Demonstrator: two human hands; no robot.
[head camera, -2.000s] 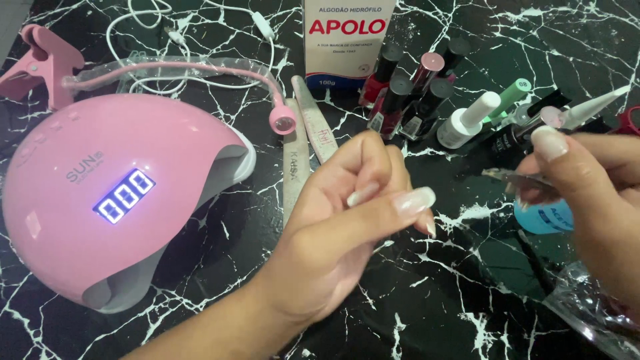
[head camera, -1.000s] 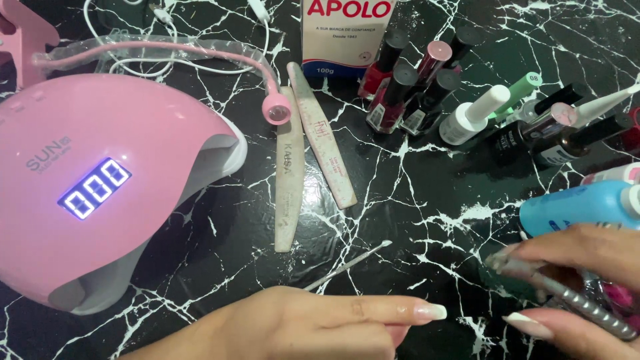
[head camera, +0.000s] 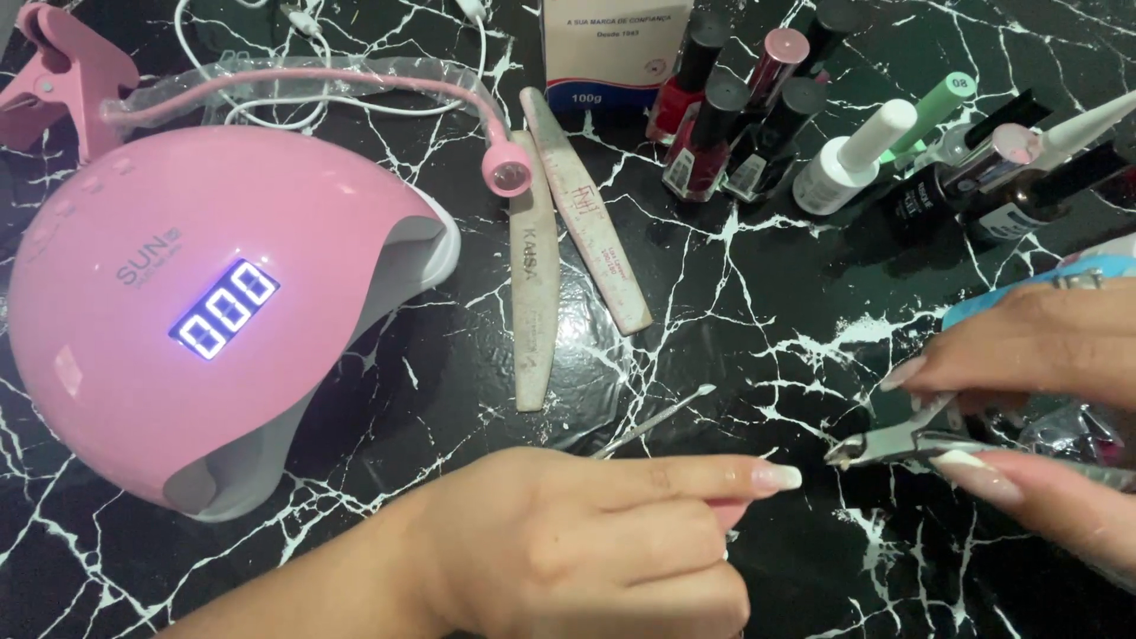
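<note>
My left hand (head camera: 568, 532) lies palm down at the lower middle, its index finger stretched to the right and the other fingers curled under. Nothing can be seen held in it. At the right edge my right hand (head camera: 1021, 417) grips a metal cuticle nipper (head camera: 905, 444), whose jaws point left, a short way from the left index fingertip and apart from it. A little pale debris clings to the jaws. Behind the left hand, a thin metal cuticle pusher (head camera: 657, 420) lies on the black marbled surface, its near end hidden by that hand.
A pink nail lamp (head camera: 222, 355) with a lit display fills the left. Two nail files (head camera: 535, 311) lie at the middle, near a pink gooseneck lamp (head camera: 506, 169). A cardboard box (head camera: 612, 53) and several polish bottles (head camera: 839, 164) stand behind. A blue bottle (head camera: 976, 306) is partly hidden by the right hand.
Two seconds ago my left hand was raised with bent fingers; now it is lower with the index finger extended. My right hand has come down, and the nipper's jaws now point toward the left hand.
</note>
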